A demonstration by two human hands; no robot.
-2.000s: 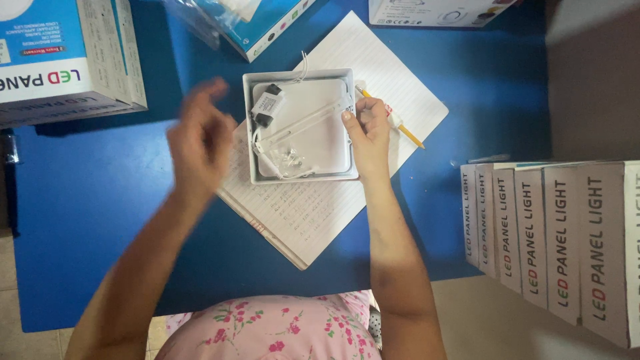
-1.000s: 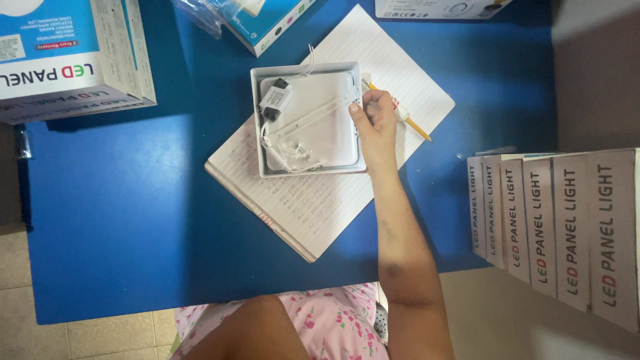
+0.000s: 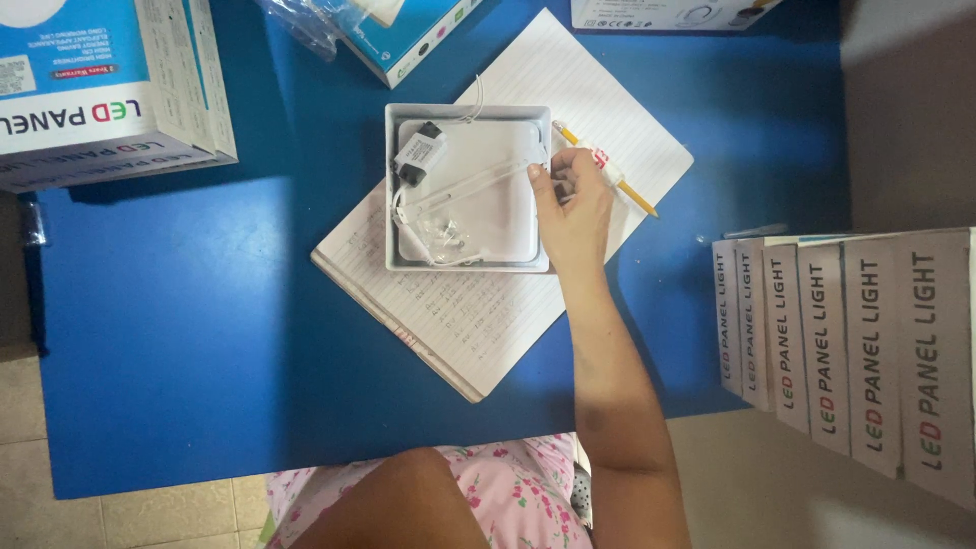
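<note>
A square white LED panel light [image 3: 496, 229] lies back side up on an open lined notebook [image 3: 488, 335]. My right hand [image 3: 577, 202] grips the right wall of its frame, thumb over the rim. Inside the frame are a small LED driver [image 3: 421, 155] with black ends, a white cable, a clear plastic strip [image 3: 473, 185] and a small clear bag of screws [image 3: 446, 242]. A yellow pencil [image 3: 639, 200] with a white and red wrap rests on the notebook just right of my hand. My left hand is out of the picture; only part of that arm shows at the bottom.
Several LED panel light boxes [image 3: 816, 335] stand in a row at the table's right edge. More boxes [image 3: 69, 114] are stacked at the upper left. A blue and white box [image 3: 404, 38], clear plastic wrapping [image 3: 313, 23] and another box [image 3: 671, 14] lie along the top.
My left hand was raised left of the panel light two seconds ago and has since dropped out of view. My right hand has stayed at the frame's right wall.
</note>
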